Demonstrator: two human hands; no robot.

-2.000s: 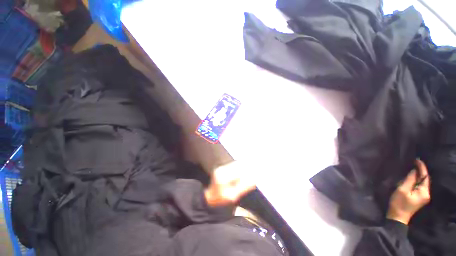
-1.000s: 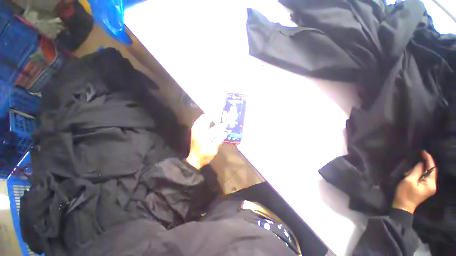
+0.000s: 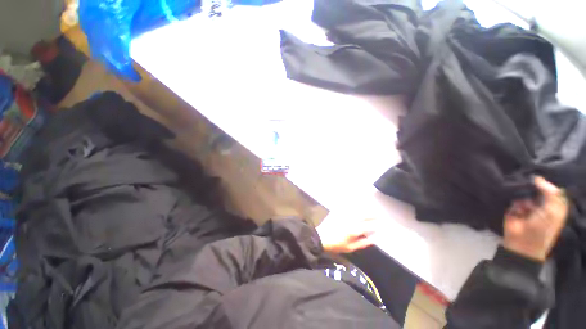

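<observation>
The black garment pile [image 3: 450, 128] lies crumpled over the right of the white table [image 3: 328, 141]. My right hand [image 3: 536, 218] is at its right part, fingers curled on a gathered fold of the black cloth; it is blurred, and no tool can be made out in it. My left hand [image 3: 347, 234] is at the table's near edge, blurred by motion, fingers stretched and holding nothing. A smartphone [image 3: 275, 148] with a red lower edge lies on the table's left edge, its screen washed out by glare.
A large black garment heap [image 3: 109, 212] lies at the left, below table level. A blue plastic bag [image 3: 109, 38] hangs at the table's far left corner. Blue and red crates [image 3: 19, 109] stand at the far left. White lettering [image 3: 353, 276] shows on black cloth by my lap.
My left hand has left the phone and moved right along the table's near edge. My right hand has closed on cloth, and the cloth beside it is lifted. The view has shifted slightly.
</observation>
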